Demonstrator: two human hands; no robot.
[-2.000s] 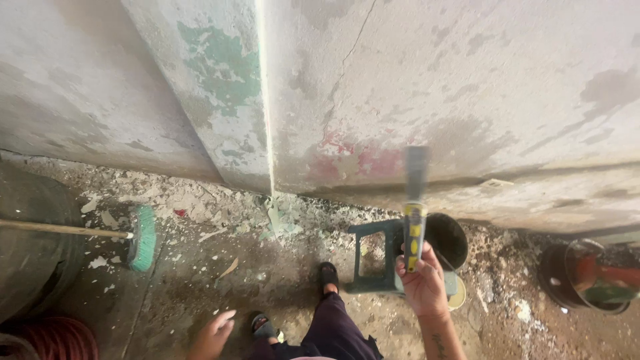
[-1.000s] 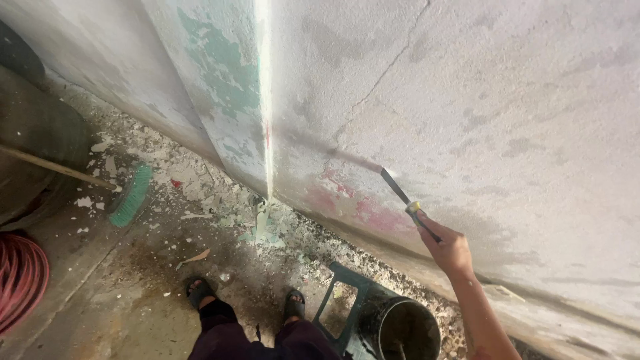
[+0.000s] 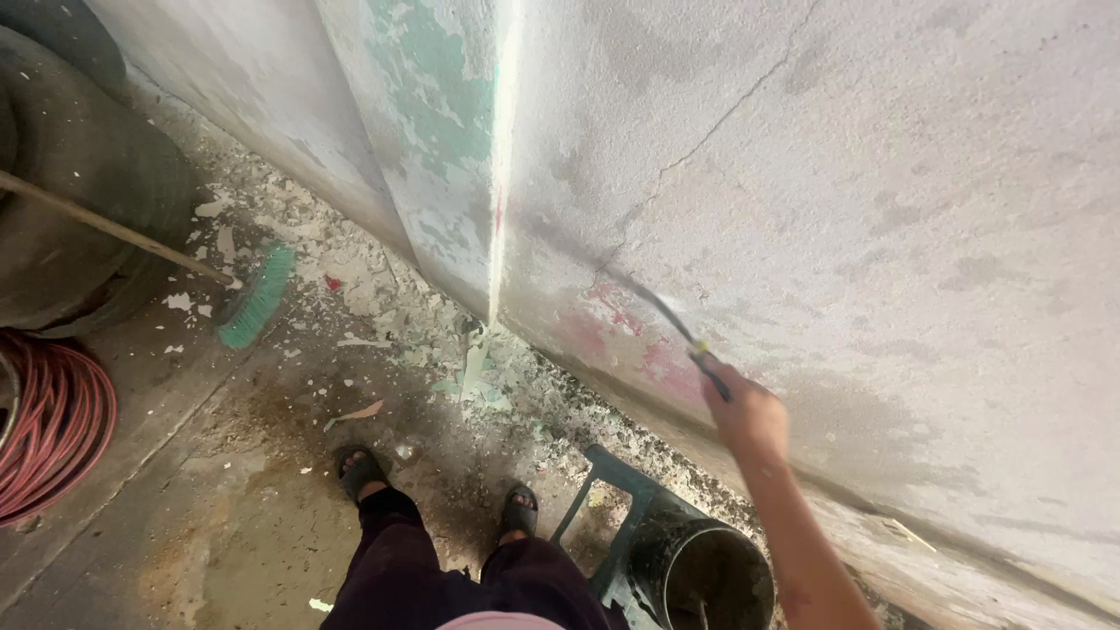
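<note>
My right hand point(image 3: 754, 415) is closed around the handle of a putty knife point(image 3: 710, 372), right of centre. Its blade is blurred and points up and left, close to the plaster wall point(image 3: 840, 227); whether it touches is not clear. Near the blade the wall shows patches of red paint, and a thin crack runs above them. Left of the blade stands a brightly lit wall edge, with flaking green paint beyond it. My left hand is out of view.
A black bucket point(image 3: 719, 577) and a green plastic stool point(image 3: 626, 477) stand at lower right. Paint chips litter the wall's foot. At left are a green broom point(image 3: 260, 297), a large dark barrel point(image 3: 79, 175) and a coiled red hose point(image 3: 52, 429).
My right hand has brought the putty knife from above the stool to the wall, its blade now pointing up-left. My left hand, visible two seconds ago, has left the view.
</note>
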